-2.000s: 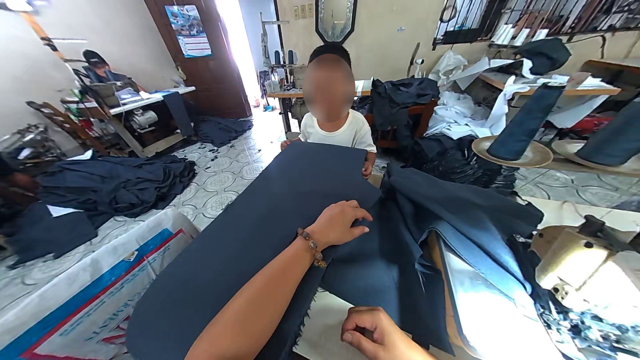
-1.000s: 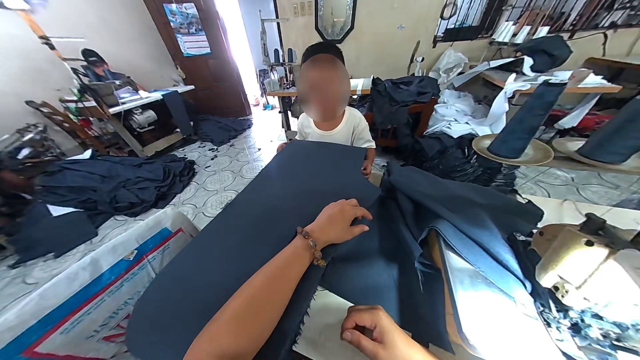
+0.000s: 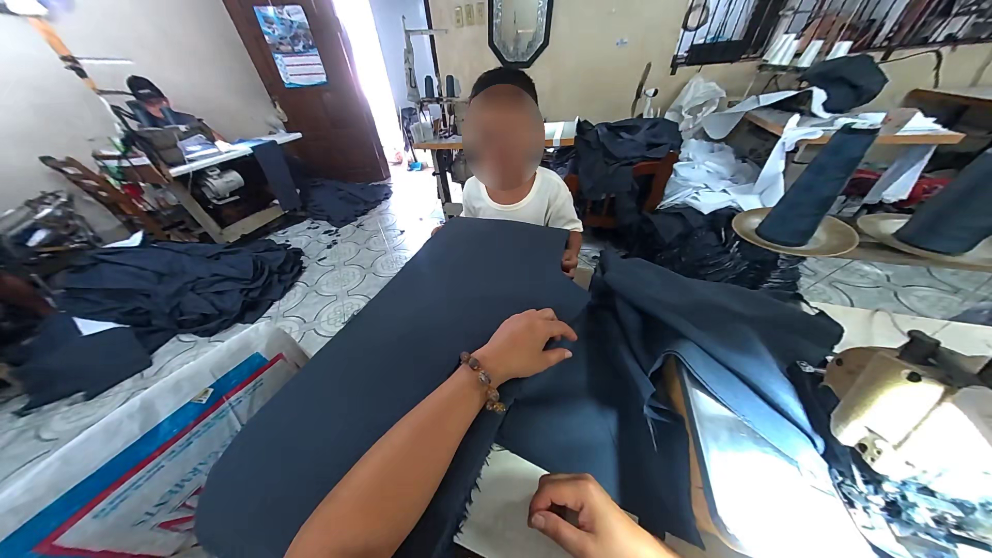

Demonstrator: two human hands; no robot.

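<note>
My left hand (image 3: 527,347), with a beaded bracelet at the wrist, rests on a stack of dark navy cut fabric panels (image 3: 364,372), its fingers loosely bent and holding nothing visible. Lower down, my right hand (image 3: 570,511) has its fingers curled beside a pale sheet (image 3: 500,504); whether anything is inside is not visible. More navy fabric (image 3: 713,310) lies in folds to the right, partly over the metal plate (image 3: 752,465) of a sewing machine (image 3: 899,403).
A person in a white shirt (image 3: 527,201) stands at the far end of the panels. Large dark thread cones (image 3: 818,186) stand at the right. A printed sack (image 3: 163,457) is at the lower left, near dark fabric heaps (image 3: 186,287) on the floor. Another person (image 3: 155,105) sits at the back left.
The person across from me has shifted slightly, and the head has changed its tilt. Both of my hands stay in the same places.
</note>
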